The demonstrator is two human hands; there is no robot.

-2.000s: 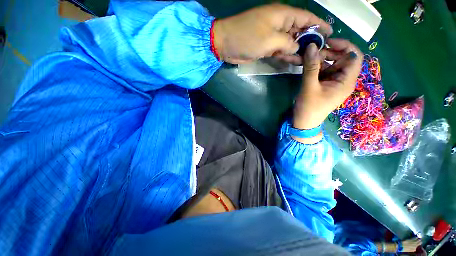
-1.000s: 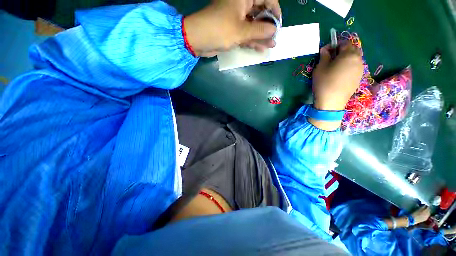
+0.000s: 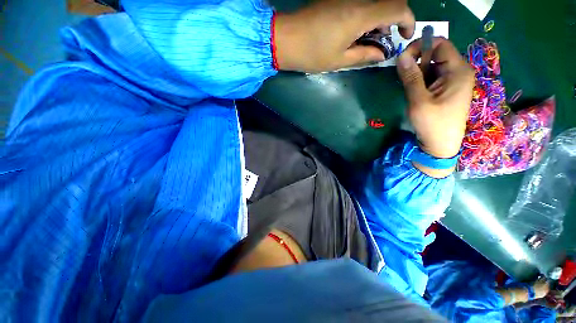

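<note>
My left hand (image 3: 347,38), with a red cord at the wrist, holds a round dark unit with a silver rim (image 3: 378,41) at the top of the view. My right hand (image 3: 439,98), with a blue wristband, pinches a slim grey tool (image 3: 427,43), probably tweezers, just right of the unit. The tool's tip is hard to make out; a small blue bit shows between the hands. A white strip (image 3: 441,29) lies behind and under both hands, mostly hidden by them.
A pile of coloured loops (image 3: 485,120) and a clear bag of loops (image 3: 527,135) lie right of my right hand. A crumpled clear bag (image 3: 544,183) is further right. A small red loop (image 3: 376,123) lies on the green surface (image 3: 328,107). Another person's hand (image 3: 537,289) shows lower right.
The dark face seen between both hands earlier is now tilted in my left hand. My right hand went to the loop pile and is now back close to the unit, with the tool upright.
</note>
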